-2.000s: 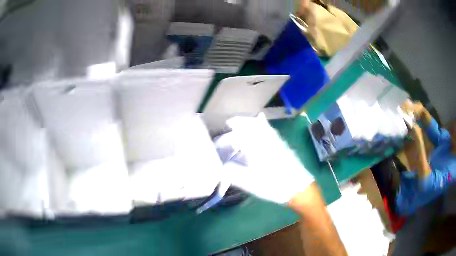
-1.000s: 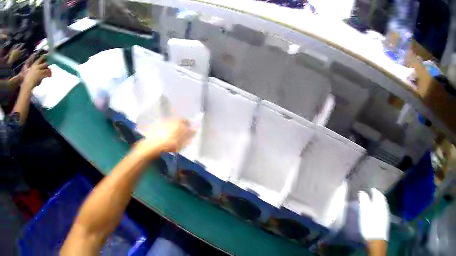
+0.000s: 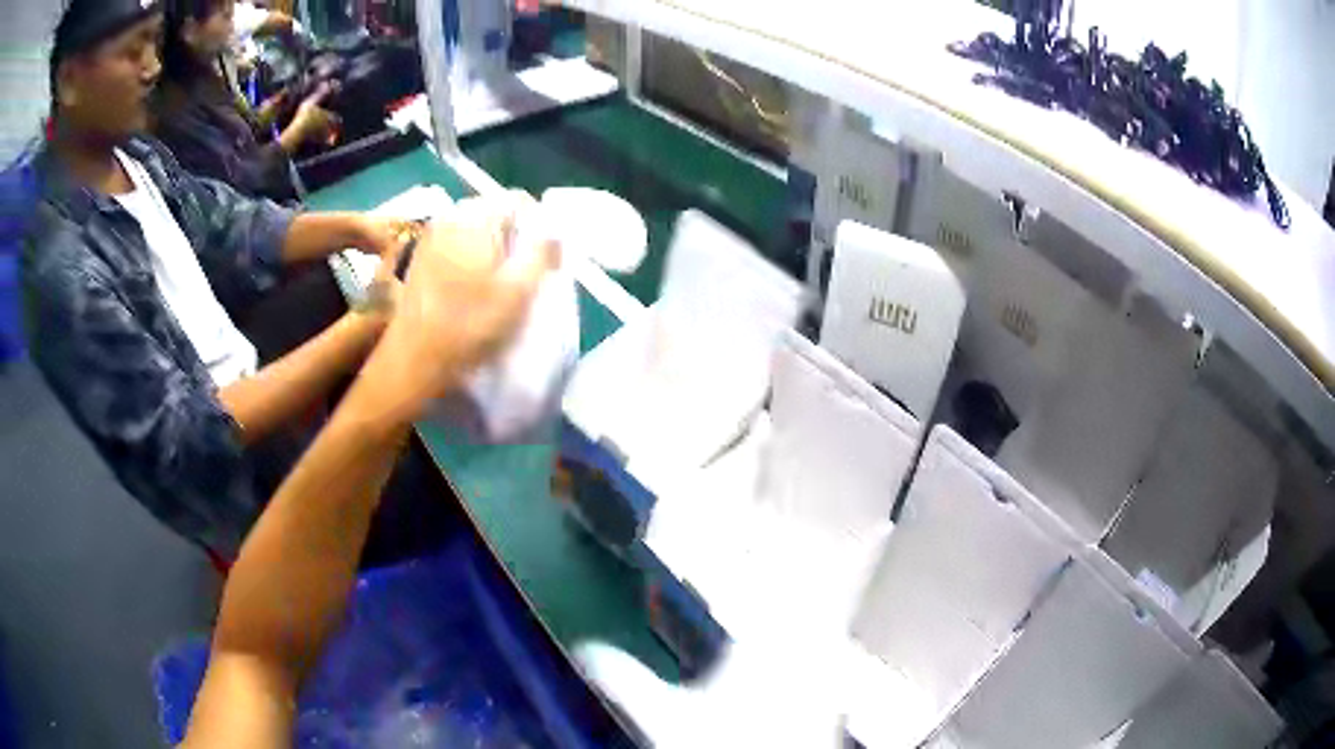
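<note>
My bare left hand is raised at left centre, blurred, and grips a bagged unit in a cloudy white bag, above the green bench. The unit is clear of the nearest gift box. Gift boxes with white insides and raised lids run in a row towards the lower right. A blurred white shape at the bottom centre looks like my gloved right hand, over the front of the boxes. Its fingers and anything it holds cannot be made out.
A worker in a dark patterned jacket sits at left; another person sits behind. A white bag lies on the bench past the row. Black cables lie on the raised white shelf. A blue crate stands below the bench.
The view has swung left. My left hand has moved from over the boxes to beyond the row's left end and now holds a bagged unit. The gloved hand shows at the bottom centre.
</note>
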